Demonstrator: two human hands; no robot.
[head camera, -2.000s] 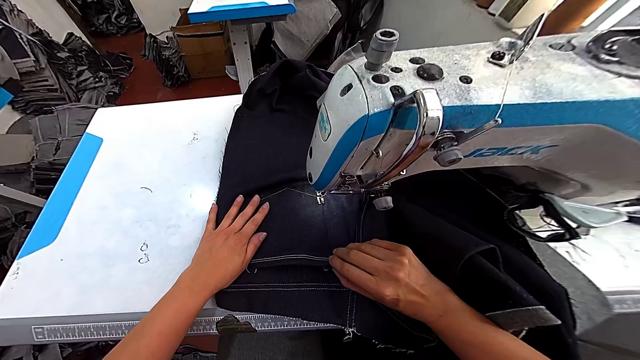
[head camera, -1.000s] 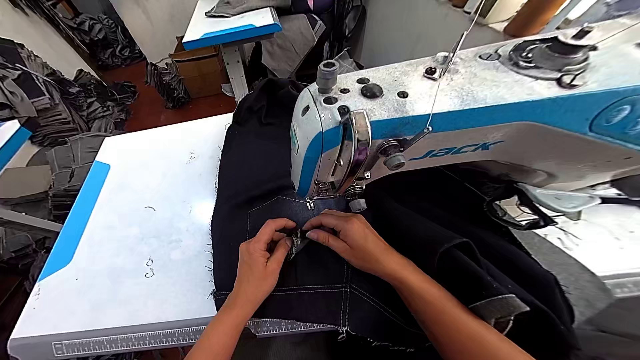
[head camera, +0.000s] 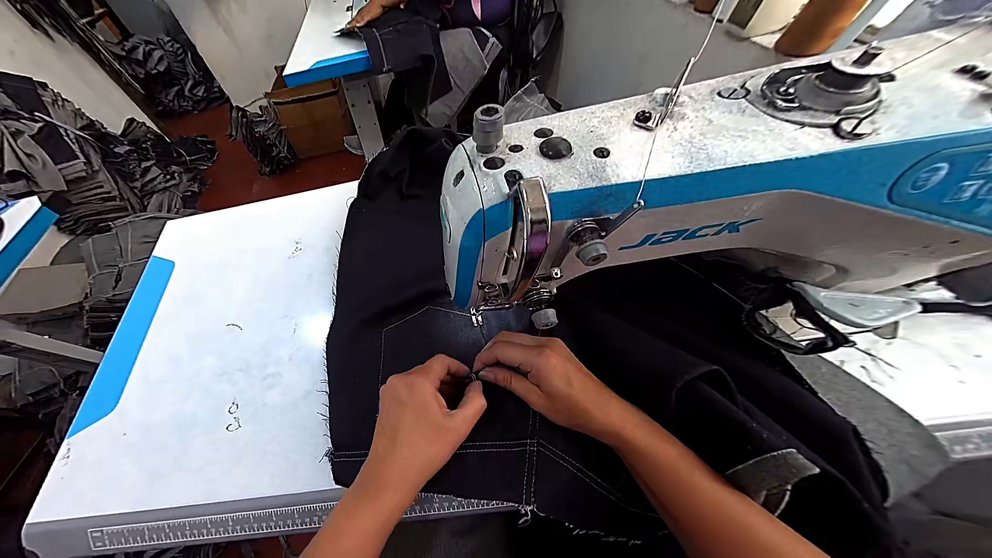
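Observation:
Dark denim fabric (head camera: 457, 399) with pale topstitching lies under the needle area of a Jack sewing machine (head camera: 697, 186). Its presser foot (head camera: 477, 316) rests near the corner of a stitched outline. Just in front of the foot, my left hand (head camera: 426, 411) and my right hand (head camera: 546, 376) meet, thumbs and forefingers pinching a small dark piece between them. The fingers hide most of that piece, so what it is cannot be told. More of the dark denim is bunched to the right, beneath the machine arm.
The white table (head camera: 209, 372) has a ruler strip (head camera: 225, 527) along its front edge. Stacks of dark cut fabric (head camera: 116, 178) stand at the left. Behind are a cardboard box (head camera: 310, 116) and another table (head camera: 329, 46), where a person's hand (head camera: 376, 12) touches fabric.
Two seconds ago both hands lay apart on the denim; they have since come together near the presser foot, pinching a small piece. A person's hand has come into view at the far table.

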